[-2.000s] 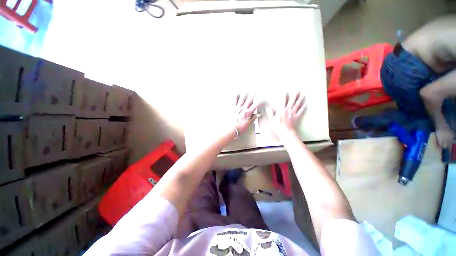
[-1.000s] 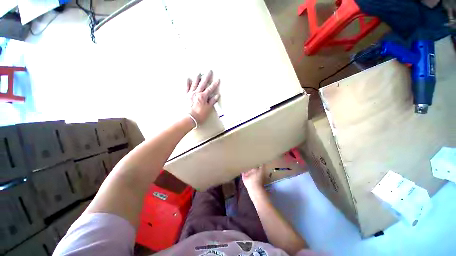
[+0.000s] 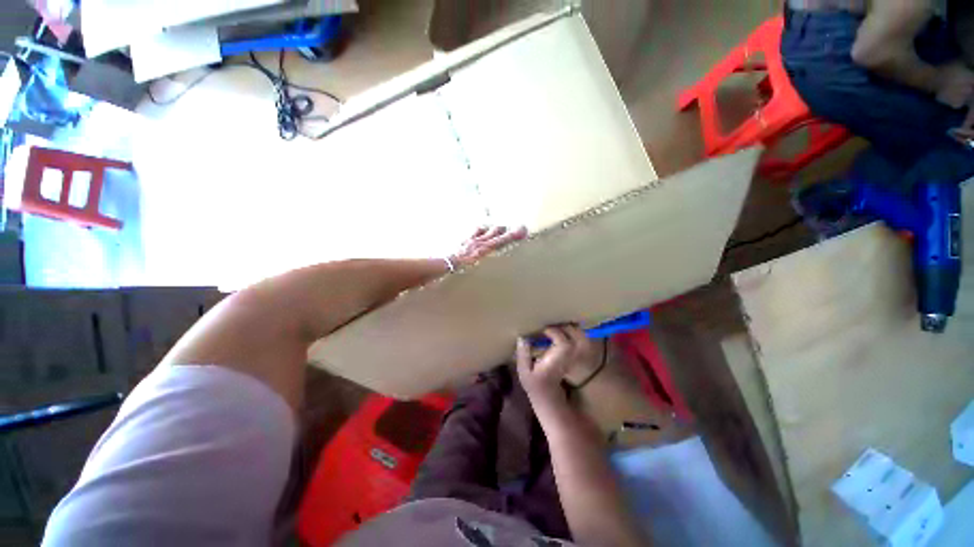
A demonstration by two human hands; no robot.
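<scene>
A large brown carton (image 3: 550, 134) lies in front of me, its top washed out by glare. Its near flap (image 3: 534, 283) stands out towards me. My left hand (image 3: 486, 244) rests on the top beside the seam, fingers spread, partly hidden by the flap's edge. My right hand (image 3: 553, 355) is below the flap, closed around a blue tool (image 3: 622, 324) that is mostly hidden; it may be a tape dispenser.
Red stools stand below the carton (image 3: 363, 465), at the far left (image 3: 75, 187) and at the upper right (image 3: 748, 96), beside a seated person (image 3: 838, 53). A blue heat gun (image 3: 938, 251) and small white boxes (image 3: 886, 494) lie on a board (image 3: 844, 342). Stacked cartons (image 3: 64, 353) stand left.
My right hand has left the carton top, dropped below it and now holds the blue tool. My left hand stays on top. The carton has turned in view, and its near flap now sticks out.
</scene>
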